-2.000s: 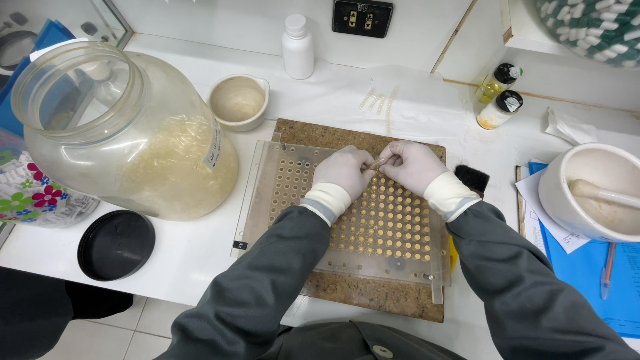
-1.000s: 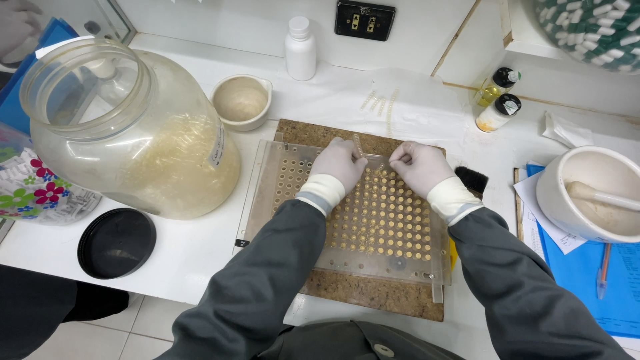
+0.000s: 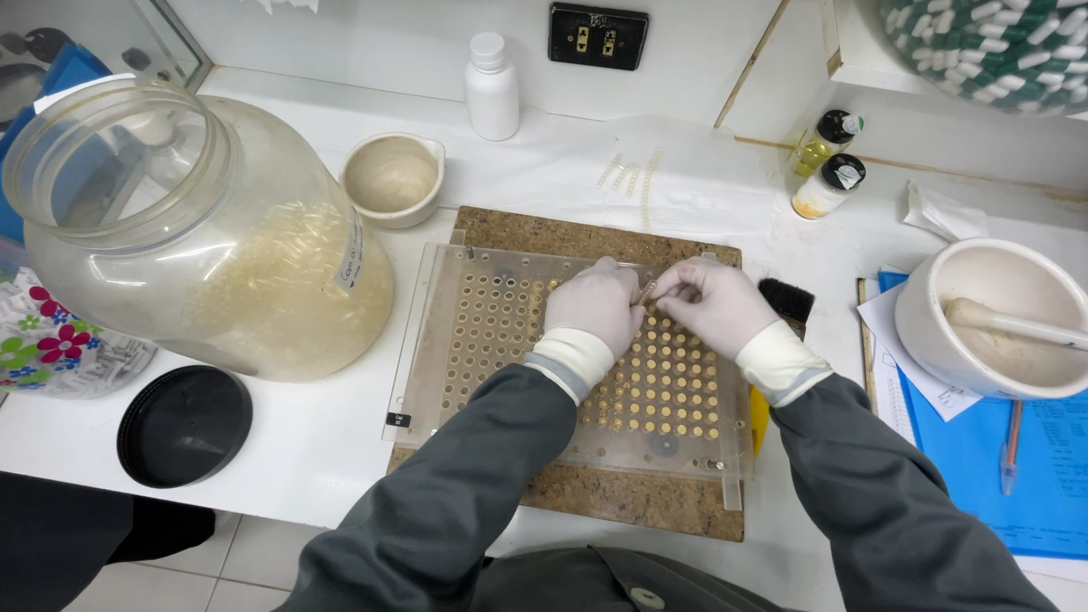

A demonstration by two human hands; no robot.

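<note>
A clear plastic capsule-filling board [image 3: 510, 425] lies on a speckled stone slab [image 3: 595, 501]. Its holes on the right hold rows of yellowish capsules [image 3: 665, 391]; those on the far left look empty. Both hands wear pale gloves and meet over the board's upper part. My left hand [image 3: 597, 306] has its fingertips on one end of a small row of clear capsule pieces [image 3: 648, 291]. The fingers of my right hand [image 3: 710, 302] pinch the same row from the right. Other short rows of clear pieces [image 3: 629, 178] lie on white paper behind the slab.
Left stand a large open jar of clear capsules [image 3: 280, 280], a black lid [image 3: 184, 425] and a small mortar [image 3: 393, 180]. A white bottle [image 3: 492, 89] and two small vials [image 3: 829, 185] are behind. At right are a brush [image 3: 786, 299], a mortar with pestle [image 3: 986, 340] and a pen [image 3: 1011, 446].
A second ago my hands were apart over the board, with a row of clear pieces at my left fingers. Now they are together, and my right fingers are on the row too.
</note>
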